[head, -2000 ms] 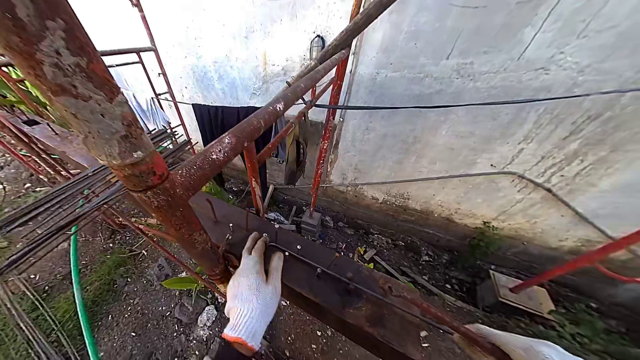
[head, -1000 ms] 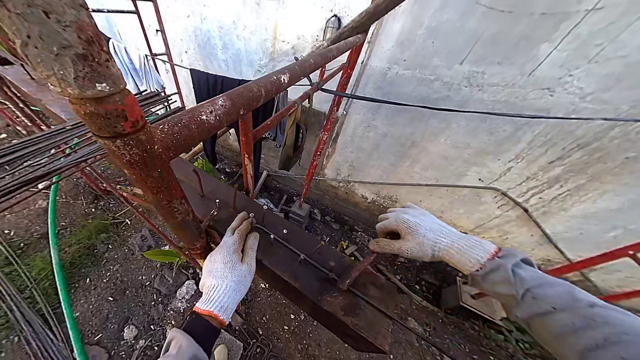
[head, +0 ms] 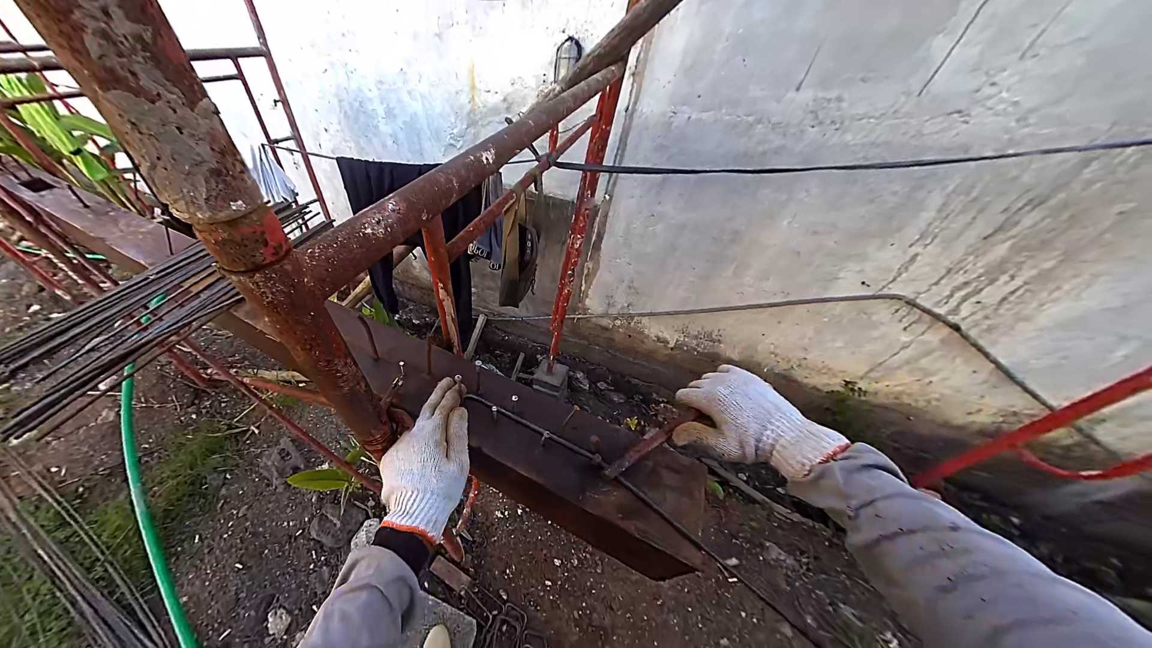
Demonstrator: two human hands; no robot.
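Observation:
A long brown beam (head: 540, 468) with nails and short pegs standing in its top lies against the scaffold post. Along its top runs a thin steel rod (head: 531, 425). My left hand (head: 427, 459), in a white knit glove, rests its fingertips on the rod's end beside a nail. My right hand (head: 742, 418), gloved the same, is closed around the handle end of a rusty metal bar tool (head: 648, 445). The tool's far end meets the rod near the beam's right end. Whether its jaw or slot grips the rod cannot be told.
Rusty scaffold pipes (head: 405, 198) cross in front of the stained wall (head: 810, 225). A bundle of steel rods (head: 135, 315) juts in from the left, above a green hose (head: 139, 504). Dark clothes (head: 378, 189) hang behind, and a red bar (head: 1035, 436) stands at the right.
My right hand, low at the right edge two seconds ago, came up beside the beam's end and is now closed on the bar tool. My left hand has stayed at the rod.

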